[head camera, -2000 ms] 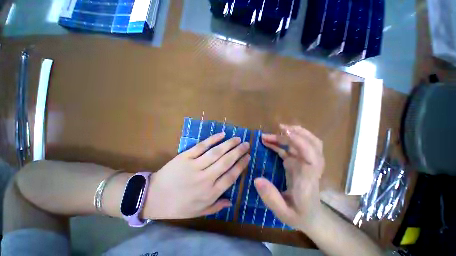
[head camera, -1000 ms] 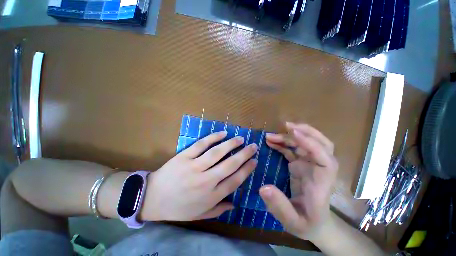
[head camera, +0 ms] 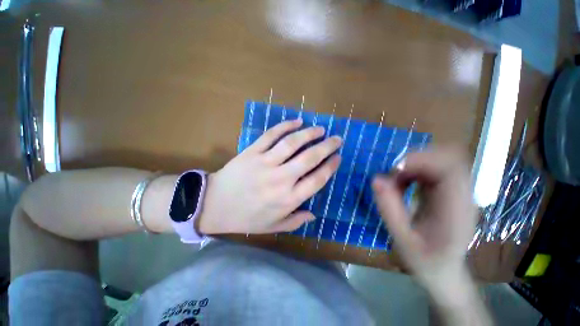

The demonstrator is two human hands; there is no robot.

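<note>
A blue solar cell panel (head camera: pixel 356 172) lies flat on the brown tabletop in front of me, with thin silver ribbon lines and wire ends sticking out past its upper and lower edges. My left hand (head camera: pixel 280 175) lies flat on its left part, palm down, fingers slightly spread, hiding the cells underneath. My right hand (head camera: pixel 423 197) is motion-blurred over the panel's right edge. Its thumb and forefinger look apart. A silver glint shows at the forefinger tip; whether it is a wire end or a loose ribbon is unclear.
White strips (head camera: pixel 499 127) lie at the right, beside a messy pile of silver ribbon (head camera: pixel 512 204). Another white strip (head camera: pixel 53 102) and long silver ribbons (head camera: pixel 27 102) lie at the left. A grey canister (head camera: pixel 566 127) stands at the right edge. Dark cell strings (head camera: pixel 490 7) are cut off at top right.
The view has tipped down, so things sit higher in it. The gap between the two blue pieces has closed. My right hand has moved right, uncovering more cells; my left hand stays on the panel.
</note>
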